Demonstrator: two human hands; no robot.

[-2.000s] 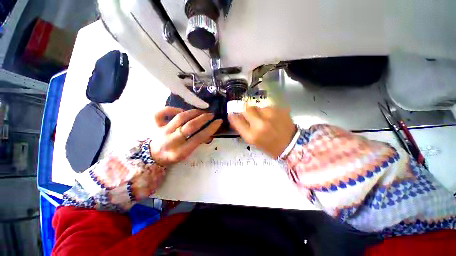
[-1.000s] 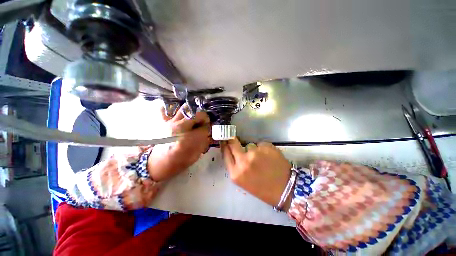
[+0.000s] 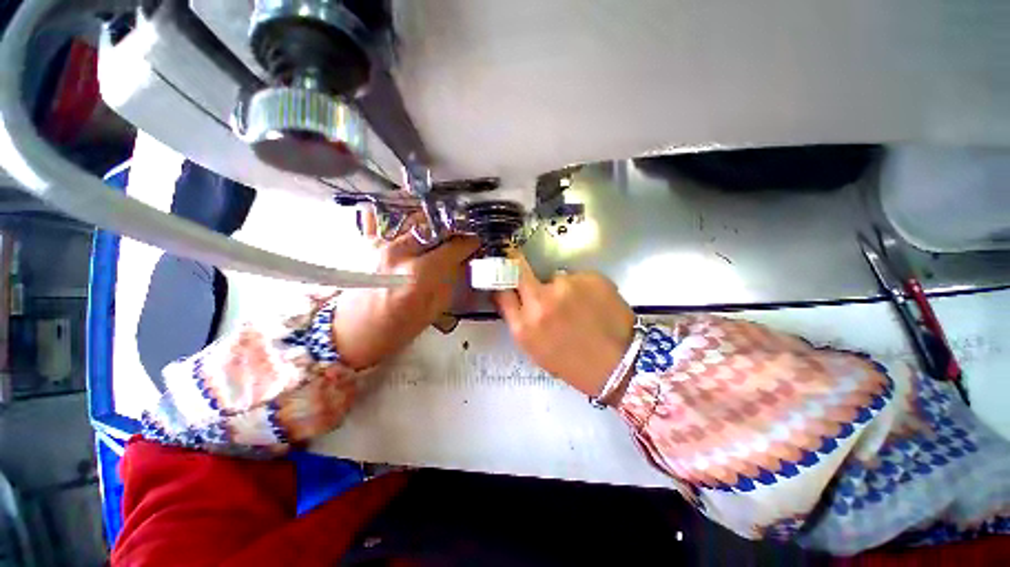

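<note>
My left hand (image 3: 401, 297) is at the needle area with its fingers bent around a black pouch piece (image 3: 447, 322). Only a small dark edge of the piece shows beside the hand; the rest is hidden. My right hand (image 3: 569, 330) is just right of it, its fingertips by the white ribbed tension dial (image 3: 494, 274). The dial covers the contact between fingertips and piece, so its grip cannot be told. The presser foot and needle area (image 3: 434, 222) is partly covered by the machine and my left hand.
A flat dark panel (image 3: 177, 321) and a smaller black rounded piece (image 3: 210, 202) lie at the left. The machine head (image 3: 687, 78) and silver knob (image 3: 305, 127) hang above. A pale curved bar (image 3: 210, 238) crosses the left. Red and black snips (image 3: 919, 316) lie right. Blue bin edge (image 3: 103, 332) is left.
The view shifted, bringing the silver knob and curved bar to the left foreground. My left hand's fingers, spread over the black piece earlier, are now bent at the needle. My right hand is lower beside the dial.
</note>
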